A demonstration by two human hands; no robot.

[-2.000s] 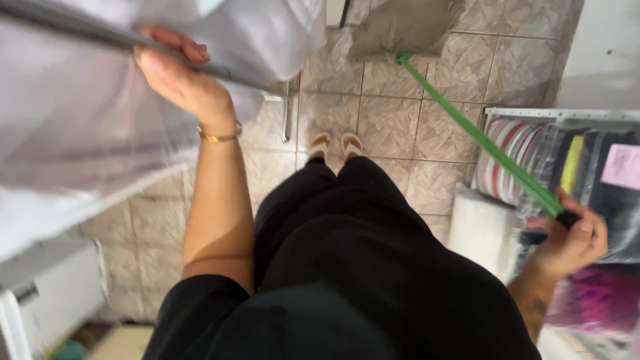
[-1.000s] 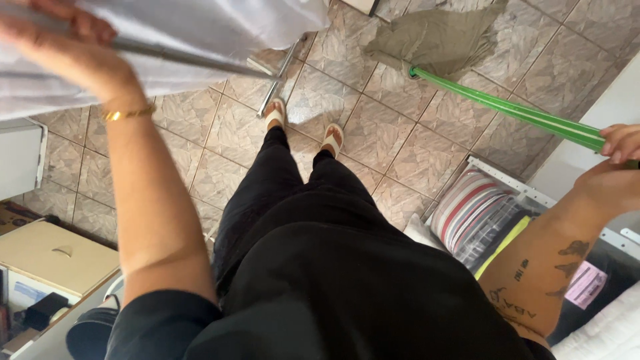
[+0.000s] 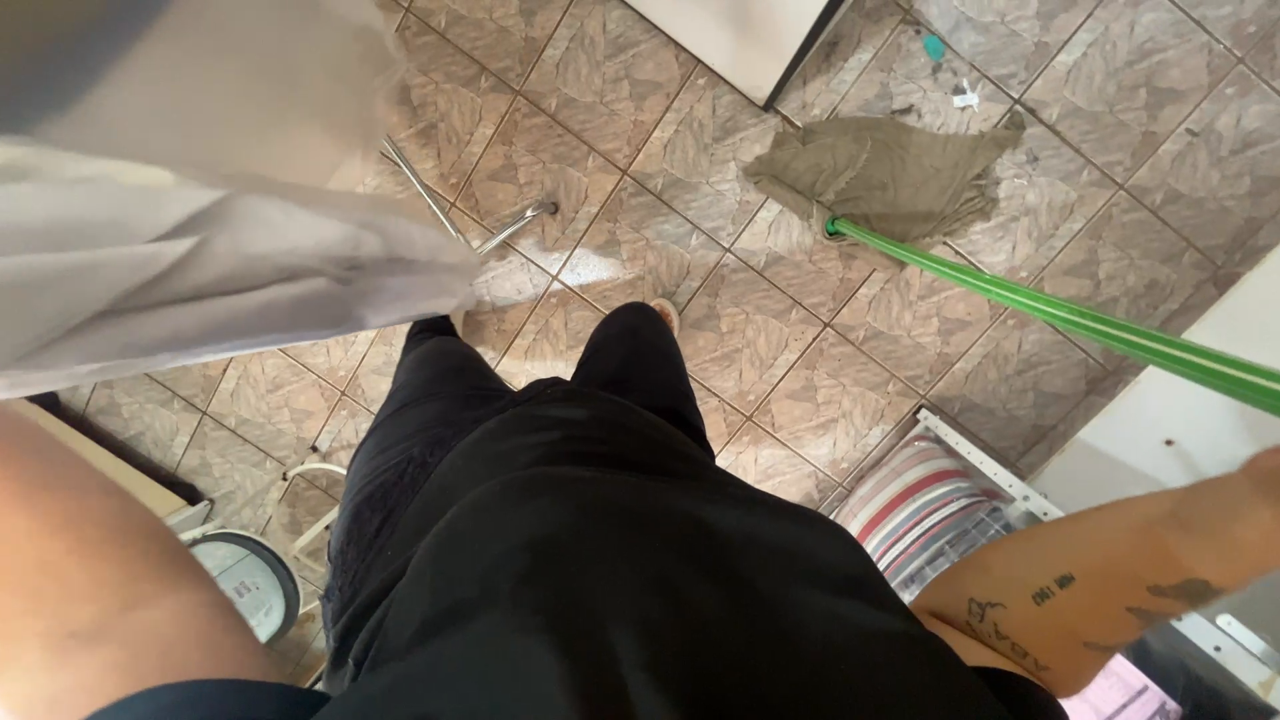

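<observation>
Neither hand shows in the head view; only my arms do, the left one cut off at the left edge and the right one reaching out past the right edge. A green pole (image 3: 1050, 308) slants from the right edge down to a damp-looking brown cloth (image 3: 880, 180), which lies spread on the tiled floor around the pole's lower end. At the upper left hangs a pale fabric (image 3: 220, 260). Metal legs (image 3: 515, 228) stick out past its edge near the floor. What my right hand grips is out of sight.
A white furniture corner (image 3: 745, 40) juts in at the top. Scraps of litter (image 3: 965, 97) lie beyond the cloth. At the lower right, a shelf rack (image 3: 985, 465) holds striped textiles (image 3: 920, 500). A round dark-rimmed object (image 3: 250, 585) and a cabinet edge (image 3: 120, 450) are at the lower left.
Both hands, seen before, have passed out of view. The left was on a metal bar by the pale fabric and the right on the green pole's upper end. The view has shifted.
</observation>
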